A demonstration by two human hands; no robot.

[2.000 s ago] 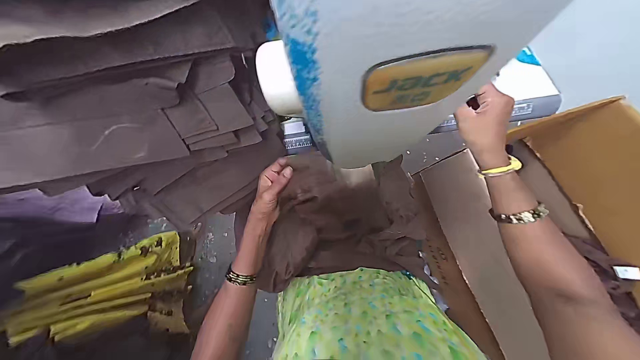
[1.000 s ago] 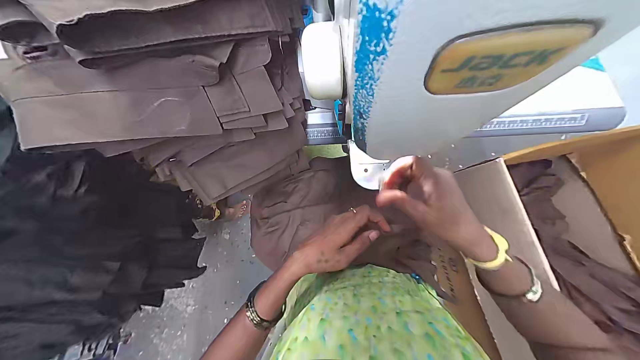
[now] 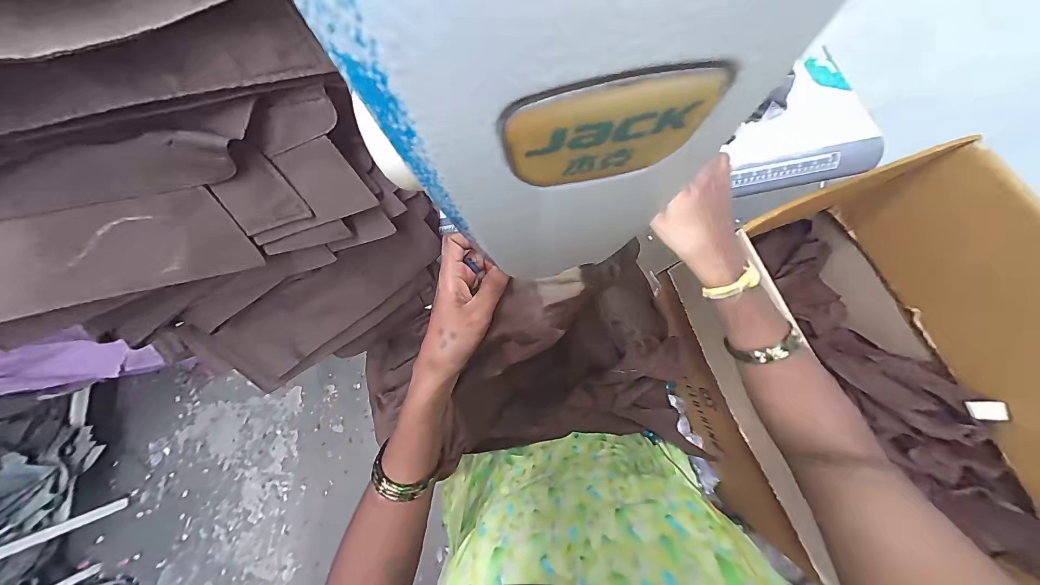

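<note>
The white and blue head of a Jack sewing machine (image 3: 455,187) fills the upper middle of the view. Below its left edge, my left hand (image 3: 467,301) pinches brown fabric (image 3: 561,366), which drapes over my lap. My right hand (image 3: 700,215) is raised at the machine's right side, its fingers bent; the fingertips are partly out of sight behind the machine, so what it touches cannot be told. The needle area is hidden behind the machine head.
Stacked brown cut fabric pieces (image 3: 138,244) lie at the left, with purple cloth (image 3: 73,361) under them. At the right, an open cardboard box (image 3: 942,236) holds crumpled brown fabric (image 3: 886,382). Dark scraps (image 3: 41,479) lie at the lower left, beside the speckled grey floor (image 3: 236,455).
My hands, close together on the fabric one second ago, are now apart: the left at the machine's left edge, the right raised on its right side. The view has shifted.
</note>
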